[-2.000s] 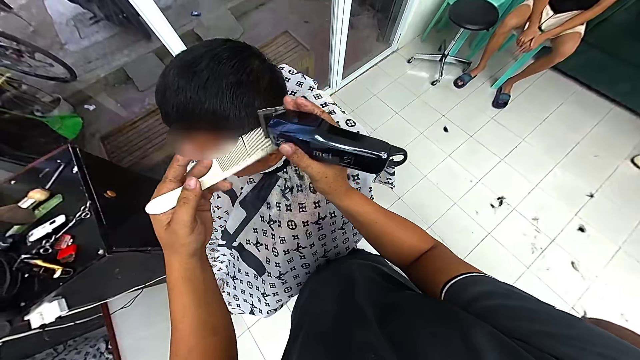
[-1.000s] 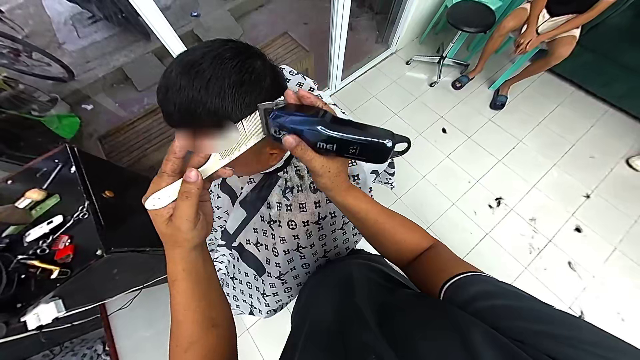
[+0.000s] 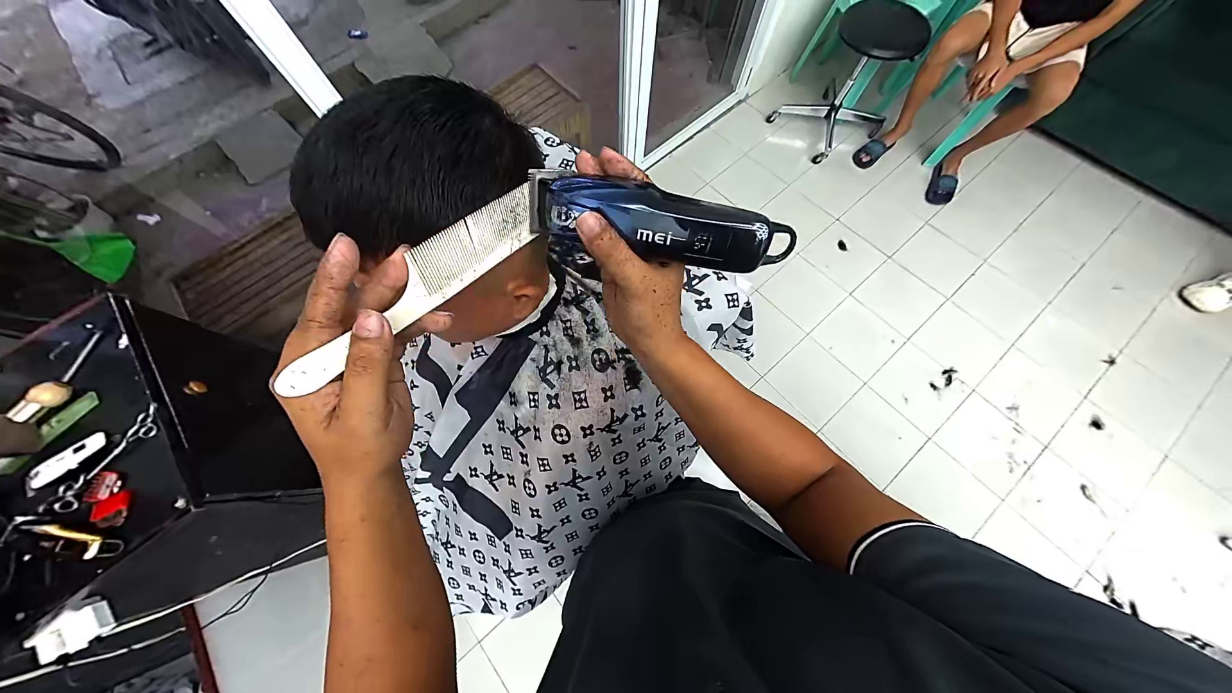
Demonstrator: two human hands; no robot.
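My left hand grips the handle of a white barber comb, its teeth lying along the side of a seated person's dark hair. In my right hand is a dark blue cordless hair clipper. The clipper's blade meets the far end of the comb, just above the person's ear. A white cape with a black pattern covers the person, and bits of cut hair lie on it.
At the left, a black shelf holds scissors, a brush and red clipper guards. A black stool and another person's legs are at the upper right. Hair clippings dot the tiled floor.
The clipper has tilted slightly in my right hand since the earliest frame. Both hands otherwise stay close to the same side of the head, the comb still held in the left.
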